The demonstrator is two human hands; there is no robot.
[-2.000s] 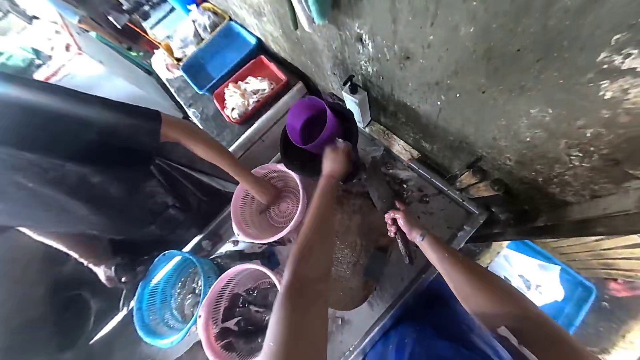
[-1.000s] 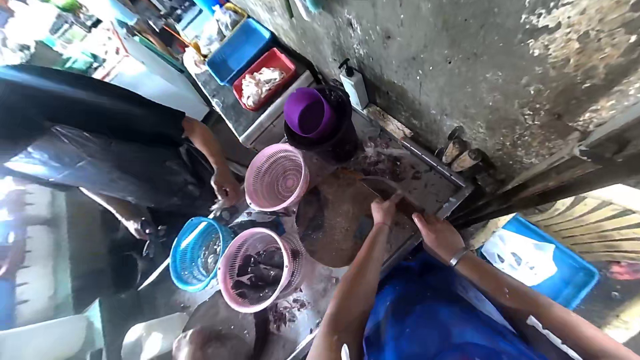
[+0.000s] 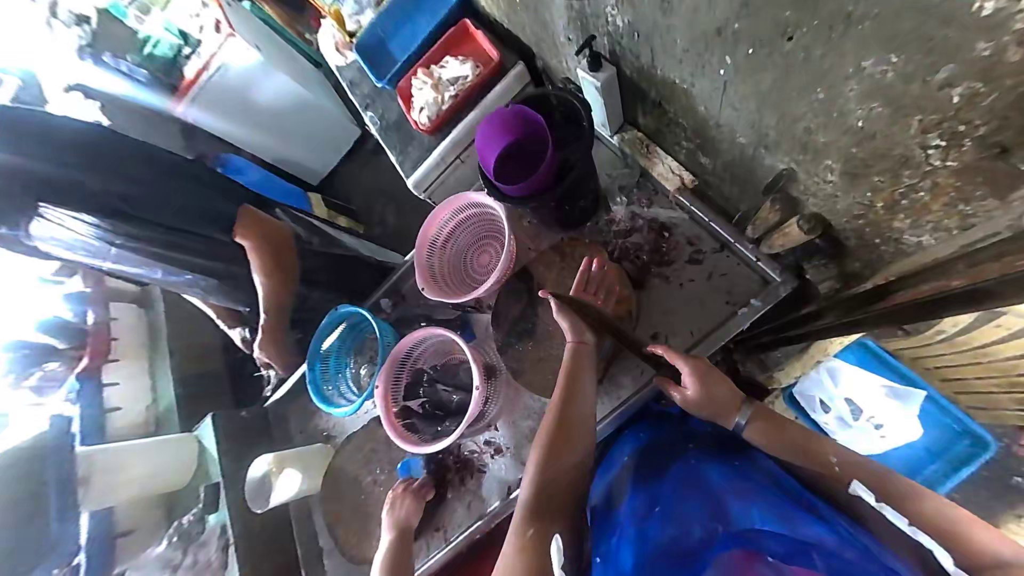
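My right hand grips the handle of a large dark-bladed knife, its blade angled up and left across my left palm. My left hand lies palm up with fingers spread, touching the blade, above a round wooden chopping board. Beside the board, a pink basket holds dark pieces, perhaps fish. Another pink basket is near a black bucket with a purple dipper on it.
A co-worker's hand is over a second round board. Another co-worker holds a knife beside a blue basket. A pump bottle stands by the wall; a blue tray is at right.
My left hand was lower by the knife one second ago; now its palm is turned up at the blade. Two seconds ago it was at the purple dipper. A co-worker's hand has left the pink basket.
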